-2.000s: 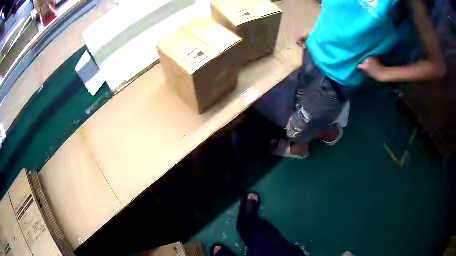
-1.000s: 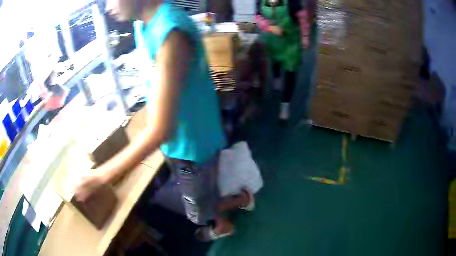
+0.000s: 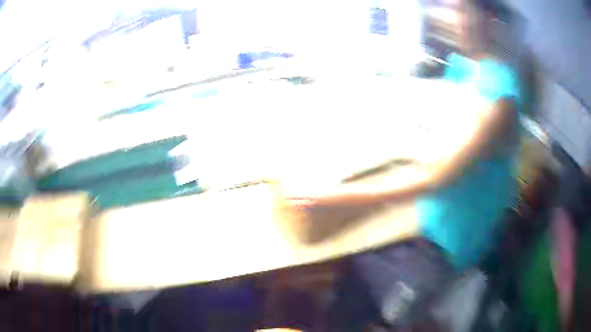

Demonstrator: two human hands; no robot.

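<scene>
The frame is strongly blurred and overexposed. Neither of my hands is in view. The brown-covered bench [image 3: 194,240] runs across the picture in front of me. A carton [image 3: 330,220], brown and blurred, stands on its right part. Another person in a turquoise top [image 3: 476,201] reaches an arm over to it, and the hand appears to be on it. A pale brown stack [image 3: 52,237], which looks like flattened cartons, is at the bench's left end.
Green floor [image 3: 123,172] shows behind the bench. A bright white surface fills the area beyond it. A green garment and pink sleeve [image 3: 565,259] of a further person show at the right edge. Dark space lies below the bench's front edge.
The view has swung to the left along the bench. The person in turquoise now appears at the right, still reaching to the carton. The stack at the left end has come back into view.
</scene>
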